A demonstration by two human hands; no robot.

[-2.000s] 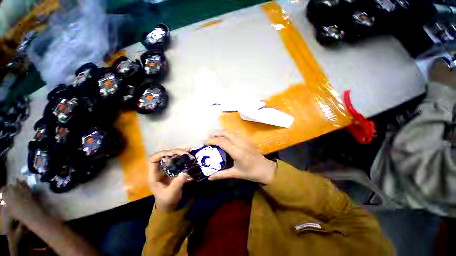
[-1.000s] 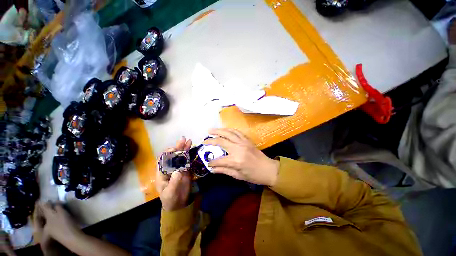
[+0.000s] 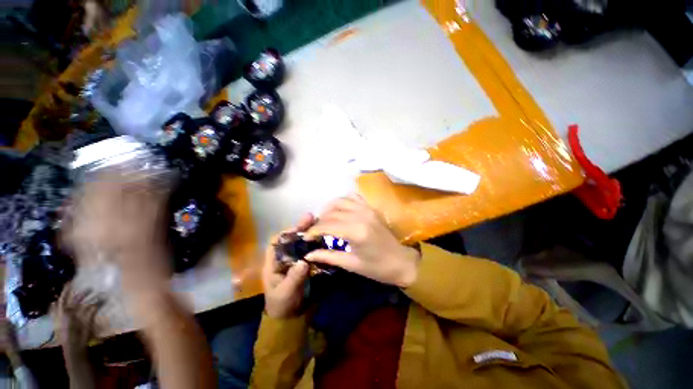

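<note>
My left hand [image 3: 285,277] holds one side of a small black camera head [image 3: 308,251] with an open shell, low in front of my body. My right hand [image 3: 361,241] grips its other side, with the fingers over the top. A white inner plate [image 3: 336,243] shows partly between the fingers of my right hand. The fingers hide most of the unit, and its details are blurred.
Black camera heads [image 3: 262,157] are heaped at left beside a clear plastic bag [image 3: 156,83]. A neighbour's blurred arm [image 3: 140,243] reaches over the heap. White paper [image 3: 433,176], orange tape [image 3: 494,152] and a red-handled tool [image 3: 596,182] lie ahead and right.
My right hand now covers more of the white plate, and the unit's two parts look closer together. A neighbour's hand has come over the left heap. The view has shifted slightly.
</note>
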